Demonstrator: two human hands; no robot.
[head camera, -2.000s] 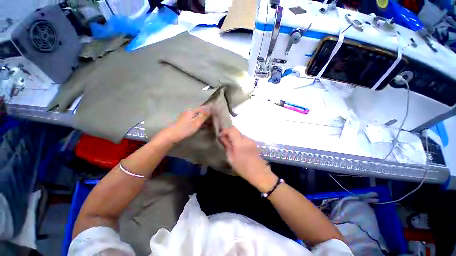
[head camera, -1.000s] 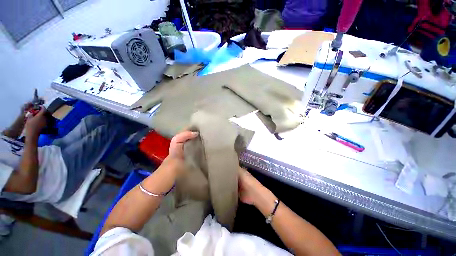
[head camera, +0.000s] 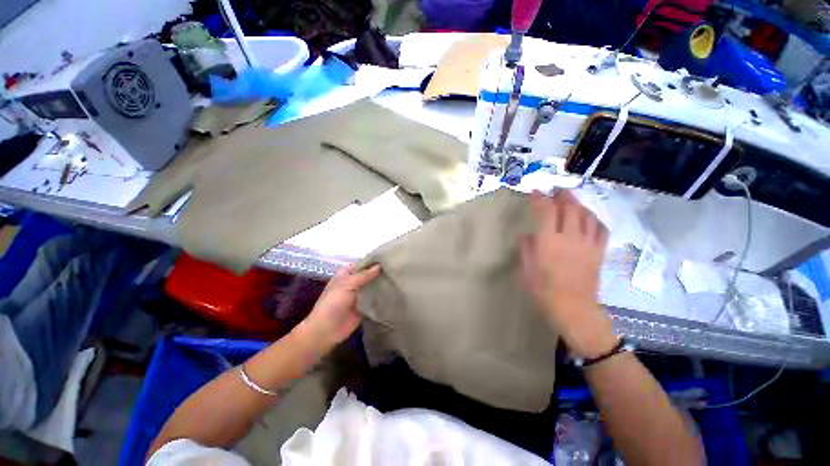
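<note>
A khaki cloth panel (head camera: 464, 291) hangs over the table's front edge toward my lap. My left hand (head camera: 346, 296) grips its left edge between thumb and fingers. My right hand (head camera: 566, 259) lies on its upper right part with the fingers spread; whether it pinches the cloth I cannot tell. Another khaki panel (head camera: 273, 173) lies spread on the table left of the needle. The white sewing machine (head camera: 546, 91) stands behind the held cloth. Its needle area (head camera: 499, 164) is just beyond the cloth's top edge. The snips are not visible.
A smartphone (head camera: 651, 157) is strapped to the machine. A grey neighbouring machine (head camera: 136, 96) stands at the left. Blue plastic (head camera: 309, 91) and cardboard (head camera: 464, 65) lie behind the cloth. White slips (head camera: 648, 268) lie right. A blue bin (head camera: 173, 373) and red stool (head camera: 218, 291) are below.
The held cloth has moved from hanging over the lap to being spread out at the table edge right of before. My right hand has moved up and right onto its top. The view has shifted.
</note>
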